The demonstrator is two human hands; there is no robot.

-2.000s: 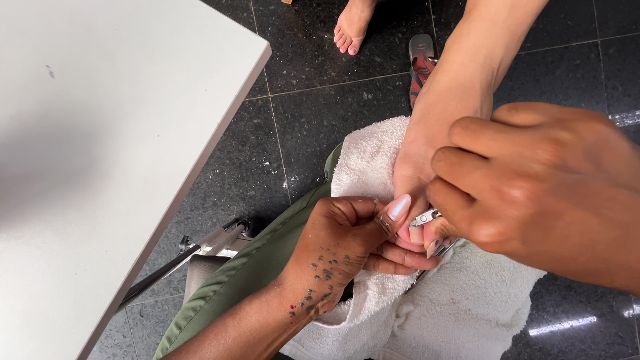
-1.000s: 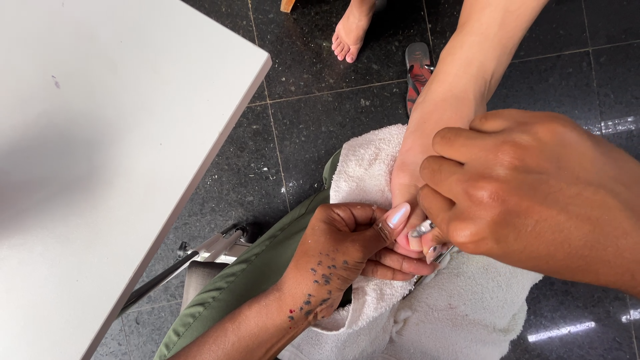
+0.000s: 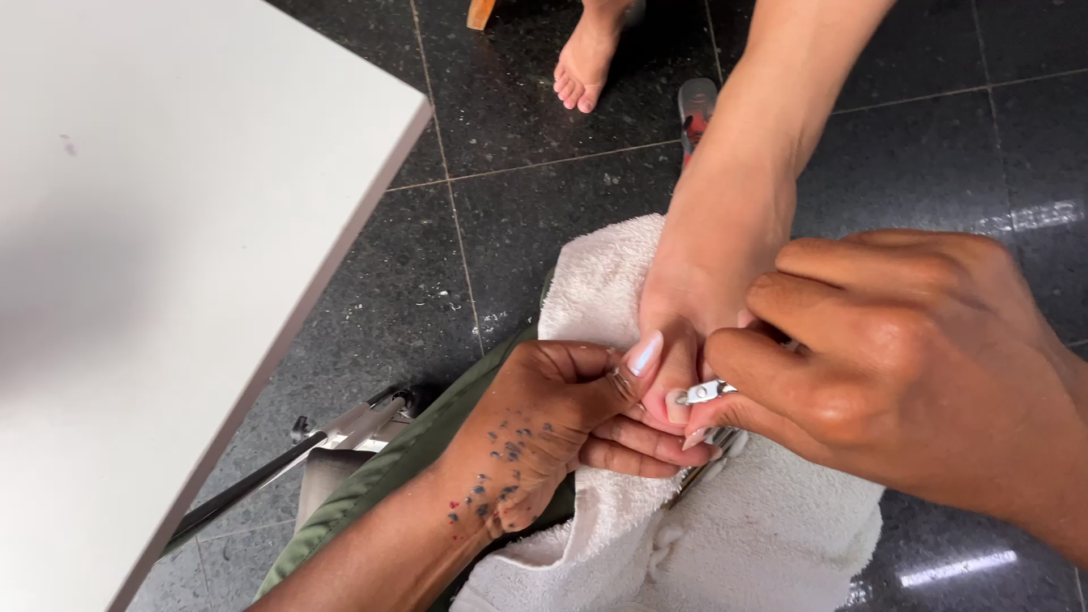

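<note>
Another person's foot [image 3: 718, 246] rests on a white terry towel [image 3: 765, 510] laid over my lap. My left hand [image 3: 552, 416] holds the big toe, thumb on its upper side and fingers beneath. Small dark and red specks mark the back of this hand and the wrist. My right hand [image 3: 875, 365] grips metal cuticle nippers [image 3: 704, 392], whose handles are mostly hidden in the palm; their tip touches the toenail [image 3: 677, 406] near its base. A slim metallic item, only partly visible, lies on the towel under my fingers.
A white tabletop [image 3: 195, 212] fills the left side, its corner pointing at the foot. Below it are a metal stand [image 3: 365, 425] and green fabric [image 3: 408, 476]. On the dark tiled floor [image 3: 535, 212] are another bare foot [image 3: 586, 64], a flip-flop [image 3: 697, 110] and a wooden leg [image 3: 480, 13].
The nippers have shifted slightly at the toenail, and my right hand has turned a little with them. My left hand keeps its hold on the toe.
</note>
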